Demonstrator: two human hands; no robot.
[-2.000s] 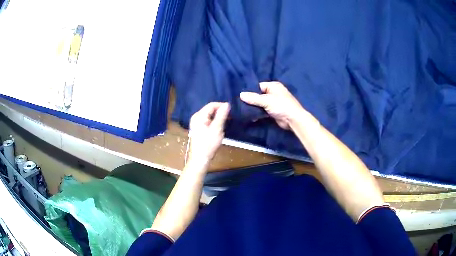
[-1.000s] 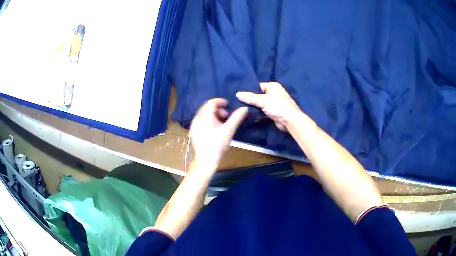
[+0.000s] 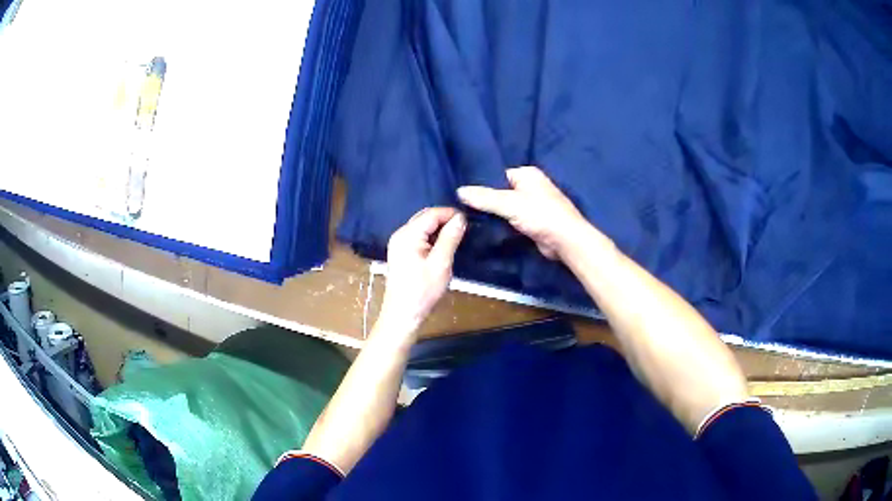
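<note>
Navy fabric (image 3: 626,147) lies in loose folds over the table, with a thin white strip along its near edge. My left hand (image 3: 423,259) is at the fabric's near edge, thumb and fingertips pinched together on the navy fabric. My right hand (image 3: 533,210) is just to its right, its thumb pointing at the left fingertips and its fingers curled into the fabric. The right fingertips are partly hidden in the dark folds.
A stack of navy layers with a white top sheet (image 3: 215,117) lies at the left, a slim yellow-and-clear tool (image 3: 145,137) on it. A green plastic bag (image 3: 225,411) is below the table edge. A dark flat item (image 3: 489,347) is at my waist.
My left hand opened its fingers, then closed them on the fabric, slightly right of and lower than before. The folds above the hands have shifted. My right hand has barely moved.
</note>
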